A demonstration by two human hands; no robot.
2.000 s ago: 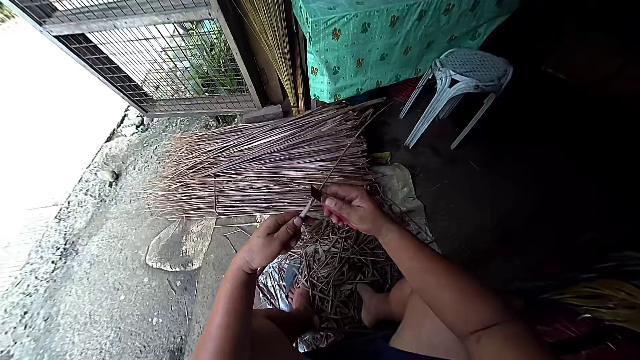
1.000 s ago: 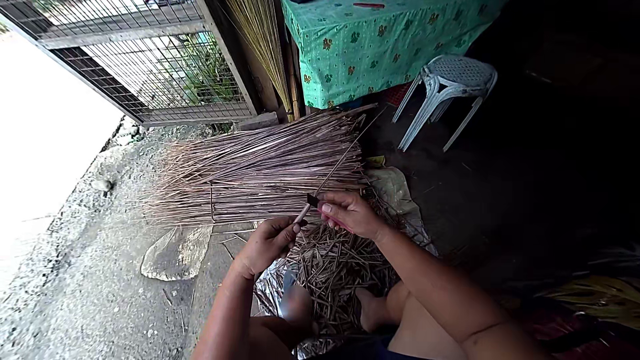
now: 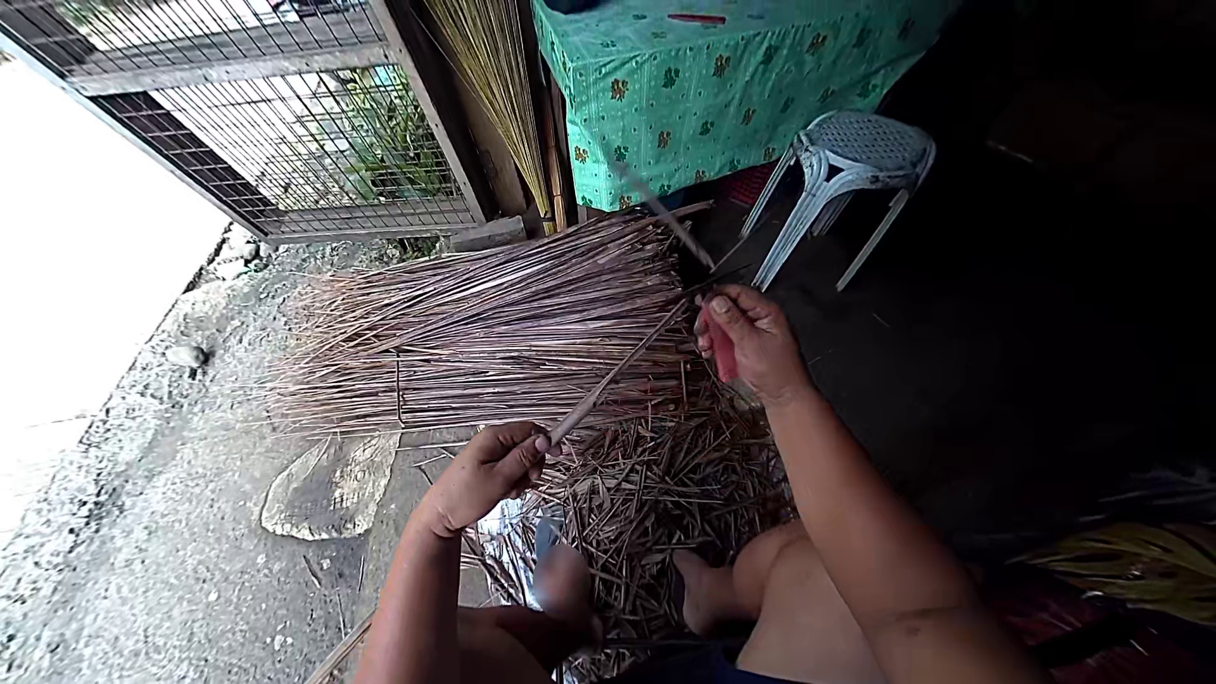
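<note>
My left hand (image 3: 494, 472) is closed on the thick end of a thin dry stalk (image 3: 608, 382), which slants up and right to near my right hand. My right hand (image 3: 748, 337) grips a red handle (image 3: 720, 350); a blurred strip (image 3: 670, 223) stands above it, and I cannot tell whether it is a blade or a piece of stalk. Beyond both hands lies a large bundle of dry stalks (image 3: 513, 332), with a tie around its left part. Below the hands, a heap of short cut pieces and shavings (image 3: 655, 484) lies on the ground between my feet.
A table with a green patterned cloth (image 3: 703, 104) stands at the back, a red-handled item (image 3: 696, 18) on it. Right of it is a plastic stool (image 3: 855, 157). A mesh gate (image 3: 285, 142) and upright thin sticks (image 3: 499, 85) are at the back left. Leaves (image 3: 1140, 560) lie at the lower right.
My hands were close together near the stalk's end; now they are well apart, the right one higher and the left one lower. More of the stalk shows between them.
</note>
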